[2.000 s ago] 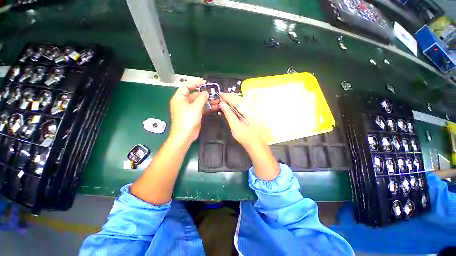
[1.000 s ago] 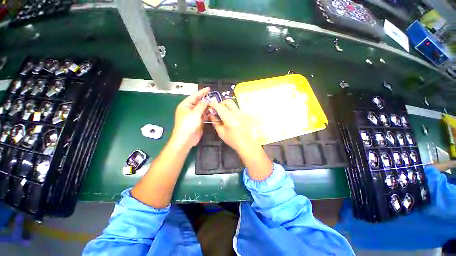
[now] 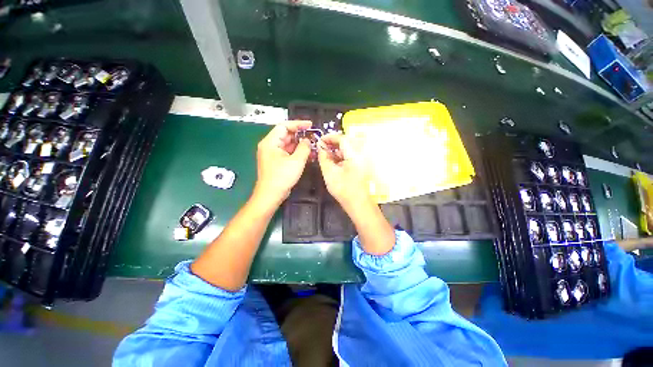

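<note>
My left hand (image 3: 280,162) holds a small dark and silver watch housing (image 3: 311,135) in its fingertips, above the black blister tray. My right hand (image 3: 342,170) has its fingertips at the housing's right side. Something small and thin seems pinched there, but the fingers hide what it is. The yellow tray (image 3: 464,156), heaped with bright white pieces, lies on the black blister tray (image 3: 418,219) to the right of my hands. A few tiny white parts (image 3: 329,126) lie between the housing and the yellow tray.
Left of my hands lie a pale plate (image 3: 218,178) and a set-aside unit (image 3: 193,221). Filled blister trays stand stacked at left (image 3: 71,172) and right (image 3: 558,222). A metal post (image 3: 215,57) rises behind. Another person's blue sleeve (image 3: 630,287) shows at right.
My right fingers have moved from over the housing to its right side; the thin stick seen earlier is no longer clear. Small units beyond the post have shifted.
</note>
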